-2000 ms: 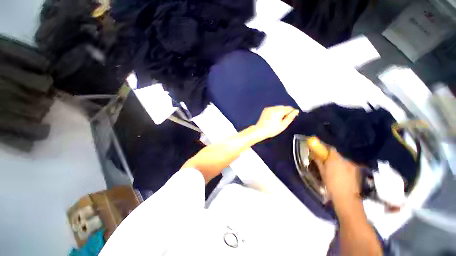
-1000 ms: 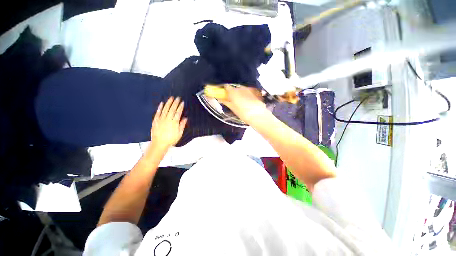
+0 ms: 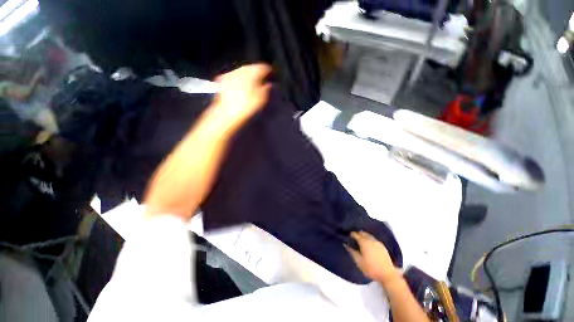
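Observation:
The dark pinstriped garment (image 3: pixel 283 176) lies stretched across the work surface in front of me, from the dark heap on the left to my right hand. My left hand (image 3: pixel 244 91) is raised at its upper part, blurred, with curled fingers closed on the cloth. My right hand (image 3: pixel 374 256) grips the garment near its right end, fingers on a fold. The steam iron (image 3: pixel 444 300) stands at the lower right, partly cut off by the frame edge, with no hand on it. The navy padded board is hidden or cannot be told from the cloth.
A large dark cloth pile (image 3: pixel 107 119) lies at the left. The white table cover (image 3: pixel 409 201) shows beyond the garment. A long white padded board (image 3: pixel 459 148) lies at the far edge. A black cable (image 3: pixel 503 251) curves at the right. A white side table (image 3: pixel 390 31) stands farther back.
My right hand has let go of the iron, now at the lower right, and holds the garment. My left hand has moved from the board onto the cloth, which is spread out leftward. The view has turned.

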